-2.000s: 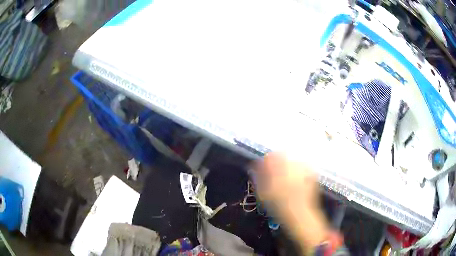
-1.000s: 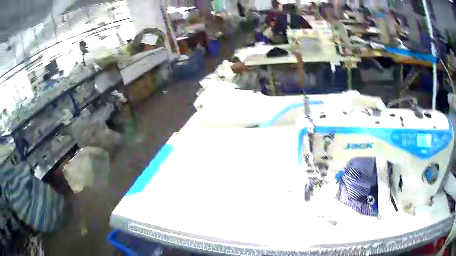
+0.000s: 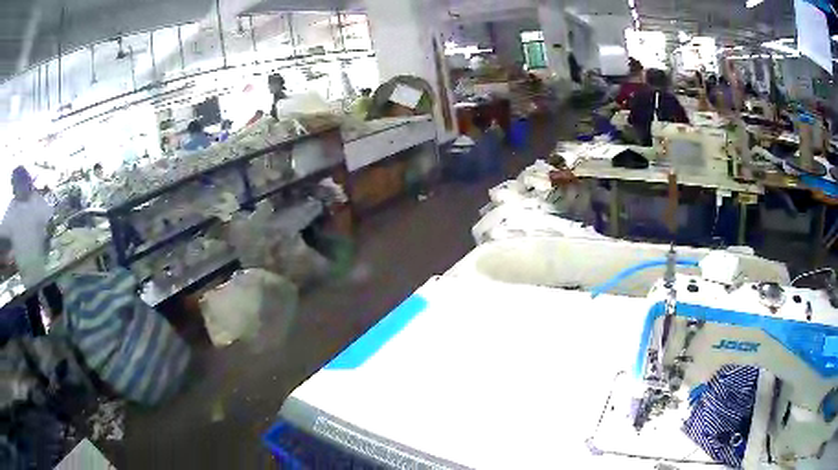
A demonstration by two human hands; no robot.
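No hand of mine shows in the head view. Nearest in front of me is the white sewing table [image 3: 478, 367], with a ruler strip along its near edge and a blue strip at its left side. The white and blue sewing machine [image 3: 735, 345] stands at its right end. Navy and white striped fabric [image 3: 726, 410] lies by the machine's needle area. The rim of the blue plastic basket [image 3: 287, 447] shows under the table's near left corner, and its contents are hidden.
A striped cloth bundle [image 3: 124, 335] and a pale sack [image 3: 246, 307] stand on the floor at the left. A long rack [image 3: 225, 179] heaped with material runs behind them. White bundles [image 3: 528, 204] lie beyond the table. People [image 3: 654, 99] are at the far tables and the left.
The view has lifted from the lap and table edge to the room, then swung left. My hand seen near the table edge is out of the picture. The machine now sits further right.
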